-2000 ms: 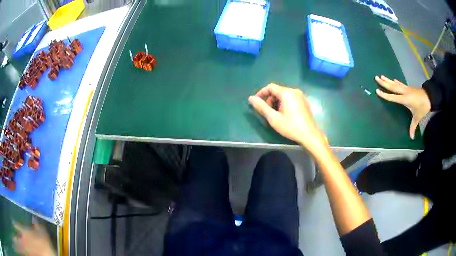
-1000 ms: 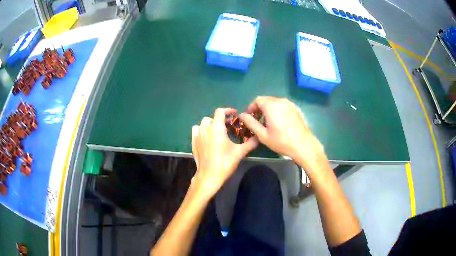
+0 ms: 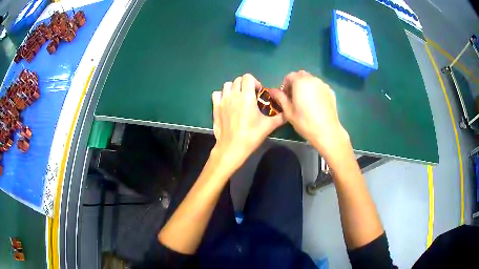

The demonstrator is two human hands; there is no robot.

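Observation:
An orange-brown coil [image 3: 267,103] is held between my two hands over the front part of the green bench [image 3: 173,68]. My left hand [image 3: 242,113] grips it from the left, with the thumb below it. My right hand [image 3: 311,105] is on its right side, with the fingertips at its upper right edge. The fingers hide much of the coil. A pale piece inside the coil shows, but I cannot tell what it is. Whether my right fingertips also pinch a small piece is hidden.
Two blue bins [image 3: 264,20] [image 3: 353,43] with white contents stand beyond my hands. A small white piece [image 3: 387,95] lies at the right. At the left, clusters of coils [image 3: 20,102] lie on a blue sheet [image 3: 50,121]. One coil [image 3: 17,249] is at the lower left.
Two seconds ago a coil lay at the bench's left and another person's hand rested at the right; both are gone from there. My left hand came in, and both hands now hold a coil. The view has shifted.

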